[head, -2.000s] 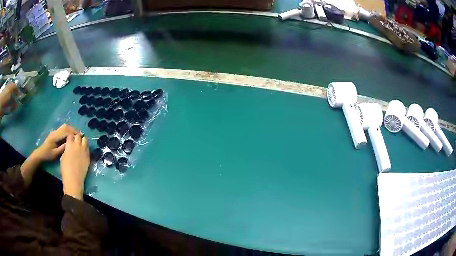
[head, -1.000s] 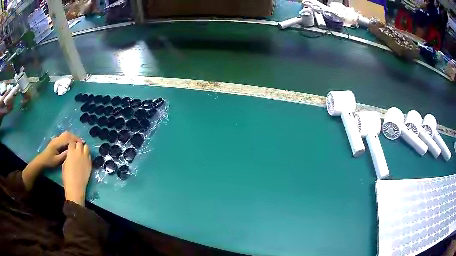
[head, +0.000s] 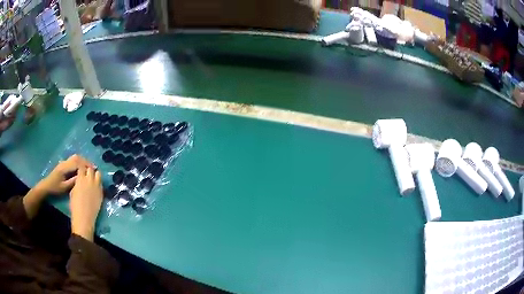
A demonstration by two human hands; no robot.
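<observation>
Neither of my hands is in view. White hair dryer bodies stand out at the right: one with a round grille point(head: 389, 135), a second beside it point(head: 422, 158), and several more in a row point(head: 459, 166). They lie on the green bench by the belt's edge strip. A large white label sheet point(head: 474, 252) with a faint grid lies at the lower right, cut off by the picture's edge. Black round caps point(head: 129, 146) lie in slanting rows on shiny clear film point(head: 164, 175) at the left.
Another person's two hands point(head: 80, 175), in brown sleeves, are close together left of the caps. What they hold is unclear. A crumpled white piece point(head: 73, 101) lies by a pale post point(head: 79, 49). Beyond the belt point(head: 241, 69) are white units point(head: 356, 31) and a small-parts carton point(head: 457, 60).
The view has shifted upward, so the bench, dryers and sheet appear lower in the picture. The other person's hands stay together beside the caps, with little movement.
</observation>
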